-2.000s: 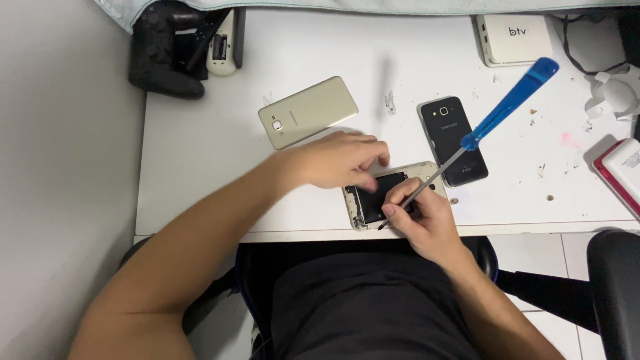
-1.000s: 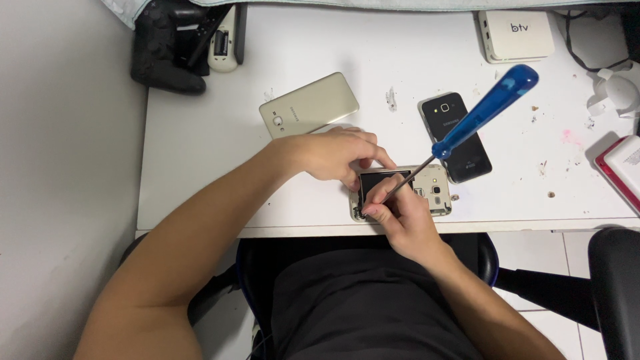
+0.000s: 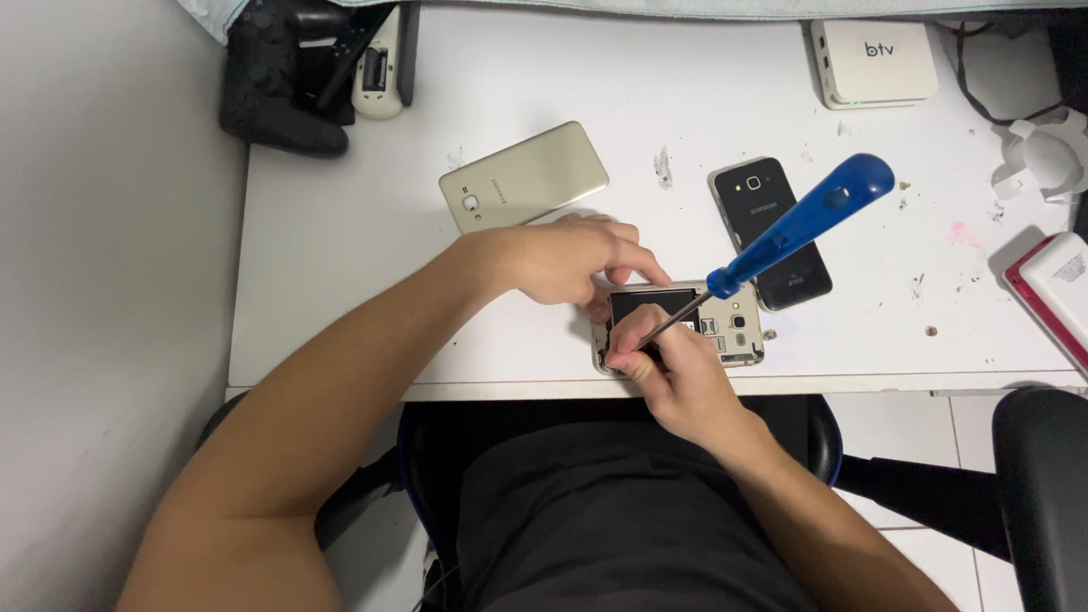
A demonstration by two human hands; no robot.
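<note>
An opened smartphone [image 3: 748, 327], its battery bay and camera showing, lies near the table's front edge. My right hand [image 3: 680, 365] grips a long screwdriver [image 3: 807, 221] with a blue handle low on its metal shaft. The tip is hidden by my fingers over the phone's lower left corner. My left hand [image 3: 586, 259] rests with its fingertips at the phone's left end and far edge, steadying it. Beyond that hand lies a gold Samsung back cover [image 3: 535, 174]. A black Samsung phone [image 3: 769, 229] lies back side up, partly behind the screwdriver handle.
At the back left are a black game controller [image 3: 263, 93] and a beige remote control [image 3: 380, 81] with its battery bay exposed. A white box [image 3: 880, 68] stands back right, near a cable. A white and red device [image 3: 1054, 280] and a white plastic piece [image 3: 1041, 157] lie at right.
The screwdriver's tip and my right hand have moved left over the opened phone, to its lower left corner. My left hand has drawn back from over the phone to its edge.
</note>
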